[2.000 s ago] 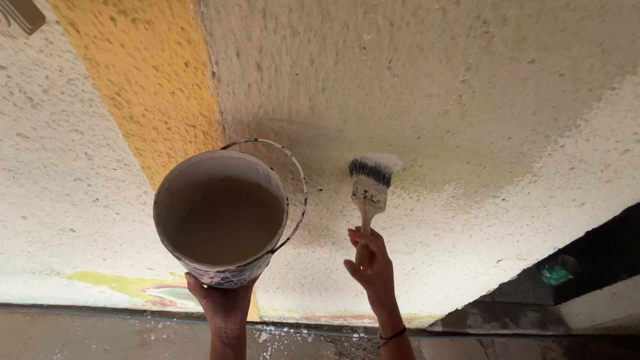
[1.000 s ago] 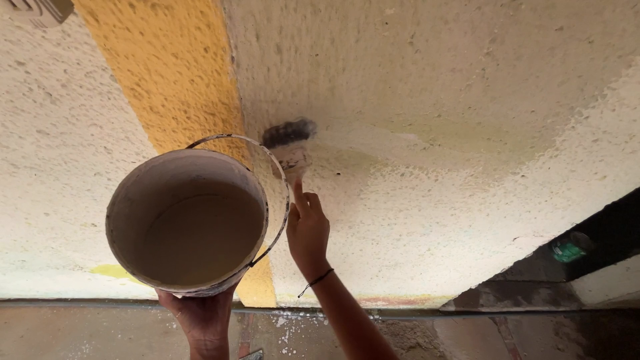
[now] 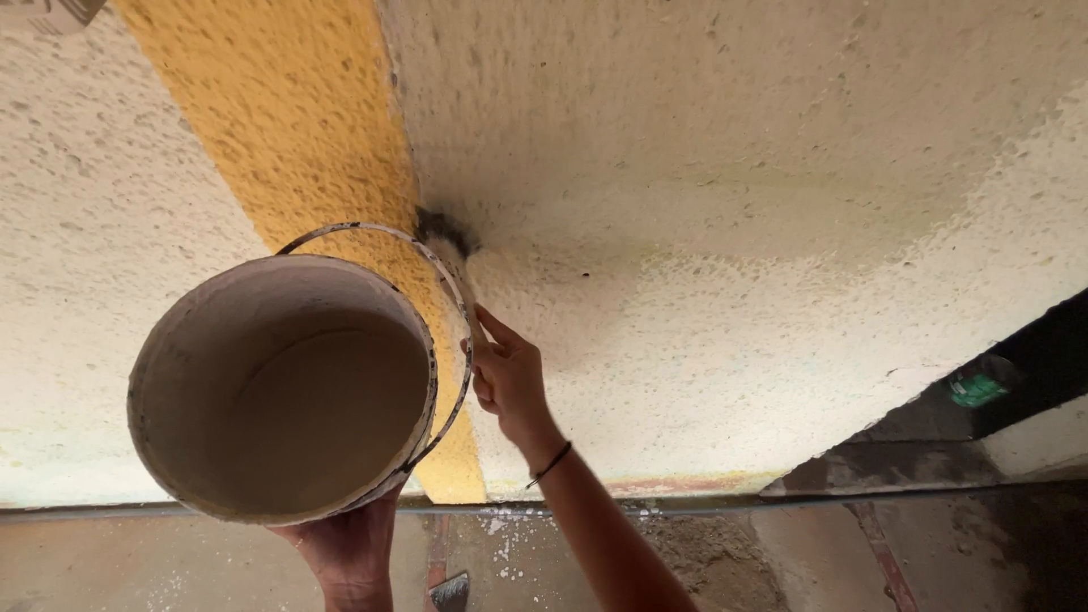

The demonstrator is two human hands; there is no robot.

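My left hand (image 3: 353, 540) holds up a paint bucket (image 3: 280, 391) from below; its fingers are mostly hidden under it. Pale beige paint (image 3: 336, 416) lies inside, and the wire handle (image 3: 468, 340) stands out to the right. My right hand (image 3: 510, 374), with a dark cord at the wrist, grips a paintbrush (image 3: 450, 255) partly behind the handle. Its dark bristles press on the textured wall (image 3: 722, 212) at the right edge of a yellow painted stripe (image 3: 297, 127). The bristles are blurred.
Below the wall runs a paint-spattered floor (image 3: 212, 561). A scraper-like blade or second brush (image 3: 450, 592) lies there near the bottom edge. At the right is a dark opening with a green container (image 3: 977, 388). A pale object (image 3: 55, 13) shows at the top left.
The brush in my right hand has moved left across the wall, from well right of the bucket to the yellow stripe's edge. The bucket has come nearer the view.
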